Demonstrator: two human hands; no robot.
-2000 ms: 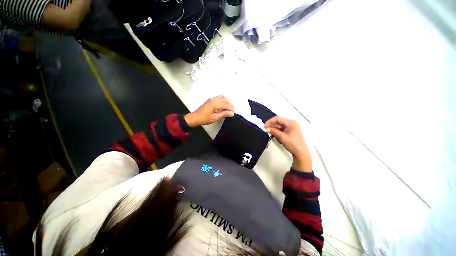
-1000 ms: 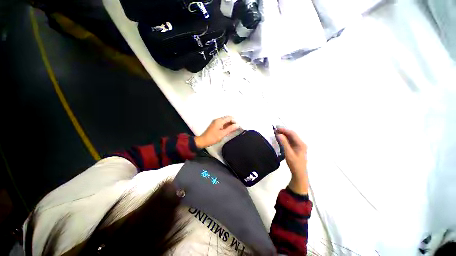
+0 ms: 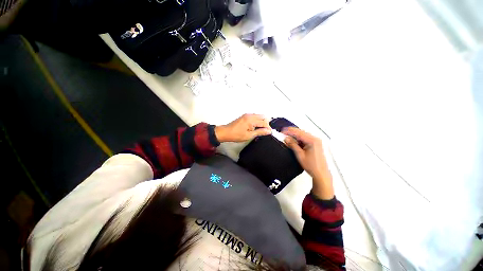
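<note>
A small black pouch [image 3: 269, 160] with a white logo near its lower corner lies in front of me at the table's edge. Its top is open, with the far flap standing up and a small white patch showing in the opening. My left hand [image 3: 248, 128] pinches the left part of the opening's rim. My right hand [image 3: 309, 150] grips the right part with fingers and thumb at the opening. The fingertips partly hide the opening, and I cannot tell what the white patch is.
A heap of black bags [image 3: 159, 45] with metal hooks stands at the table's upper left. Small white printed sachets [image 3: 217, 66] lie beside it. Thin whitish sheets [image 3: 286, 21] lie at the far side. A dark floor with a yellow line [image 3: 66, 100] is at the left.
A second ago the pouch lay flat with both hands apart at its upper corners. Now both hands are close together at its opened top, and the far flap stands up.
</note>
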